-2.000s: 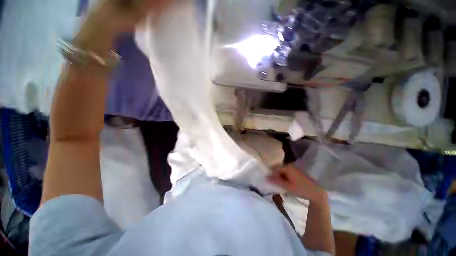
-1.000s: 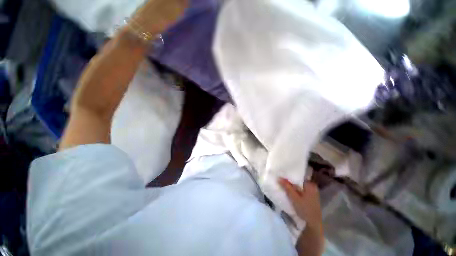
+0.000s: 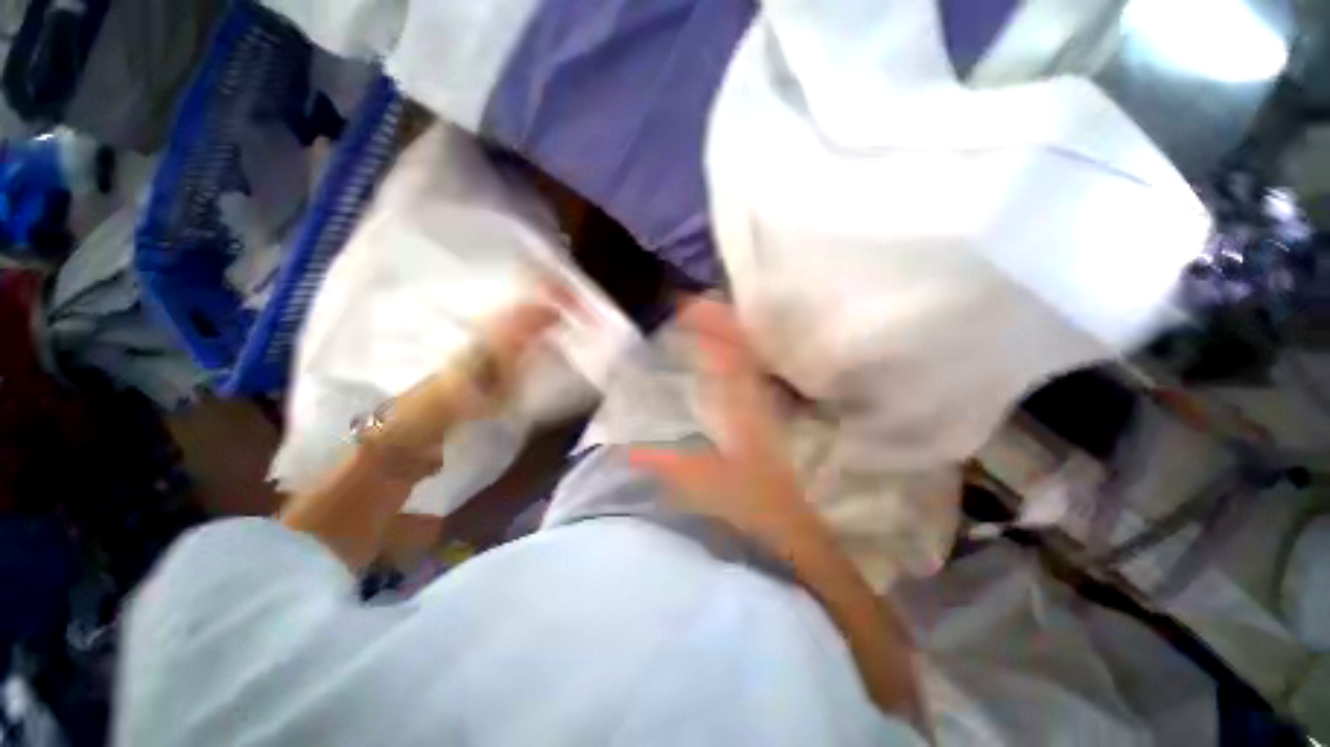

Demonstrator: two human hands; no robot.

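A large white garment piece (image 3: 890, 277) lies over the table edge towards the machine, its right side near the shiny needle area (image 3: 1262, 248). Another white piece (image 3: 416, 277) hangs at the left, beside my lap. My left hand (image 3: 503, 350), blurred, is closed on a raised edge of this left piece. My right hand (image 3: 744, 460), also blurred, is over my lap just right of that edge, fingers apart, with nothing seen gripped in it. Its fingertips are near pale cloth on the lap.
Purple cloth (image 3: 620, 124) lies at the top centre, partly under white pieces. A blue lattice basket (image 3: 190, 277) stands at the upper left. The lamp glare (image 3: 1211, 37) is at the upper right. Pale fabric (image 3: 1036, 628) hangs below the table edge at the lower right.
My right hand has let go of the large white piece and moved left. My left hand has come down from the top to the left white piece. The view has shifted left.
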